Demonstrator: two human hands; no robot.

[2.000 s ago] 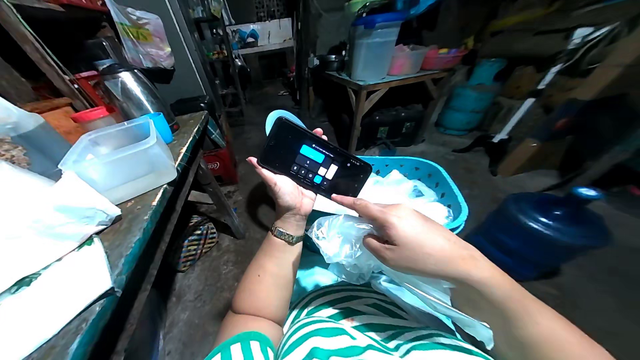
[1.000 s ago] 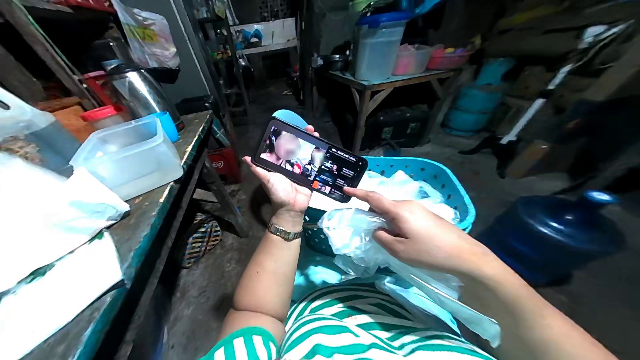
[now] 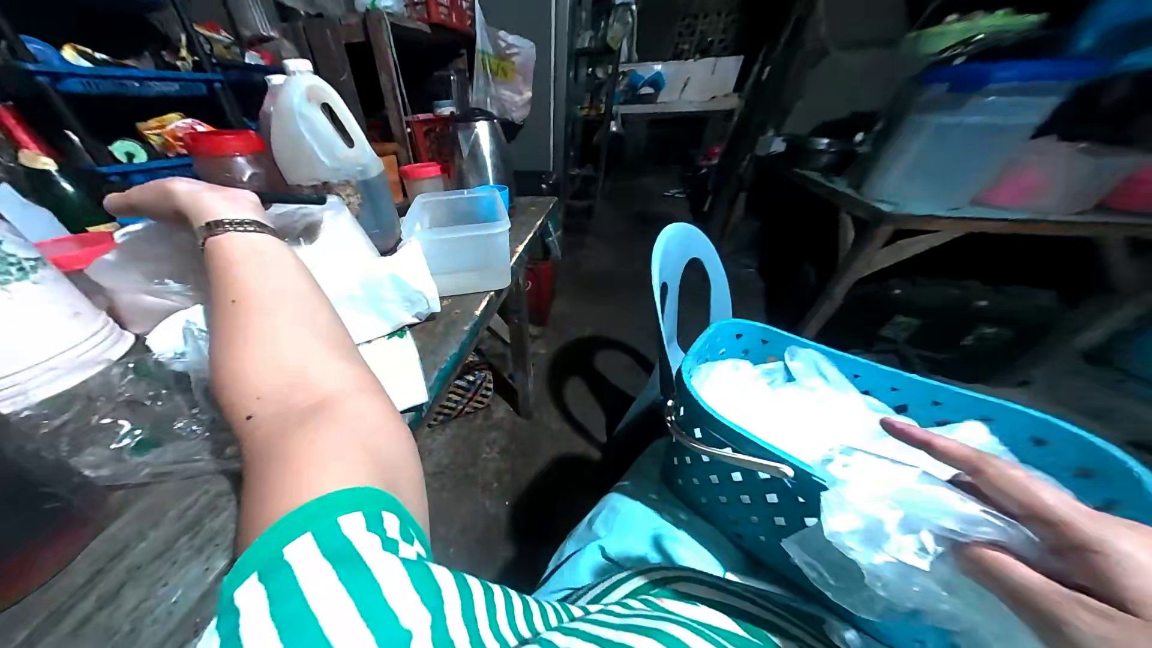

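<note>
My left hand point(image 3: 184, 200) is stretched out over the cluttered table at the left. The dark edge of the smartphone point(image 3: 292, 199) shows beside its wrist; the palm side is hidden, so its grip cannot be told. Beneath and around it are plastic bags point(image 3: 148, 270). At the lower right, my right hand point(image 3: 1035, 531) rests with fingers spread on a clear plastic bag point(image 3: 900, 513), at the near side of a blue perforated plastic basket point(image 3: 756, 450). White plastic bags point(image 3: 765, 405) fill the basket. Whether the fingers grip the bag is not plain.
On the wooden table point(image 3: 468, 333) stand a clear plastic tub point(image 3: 459, 243), a white plastic jug point(image 3: 324, 135), a red-lidded jar point(image 3: 225, 157) and a metal thermos point(image 3: 481, 148). A blue chair back point(image 3: 684, 270) rises behind the basket. Another table point(image 3: 886, 216) holds containers at right.
My left hand has moved from in front of me to over the table at the left, and the phone screen no longer shows. My right hand has left the phone for the bag. The view has turned left.
</note>
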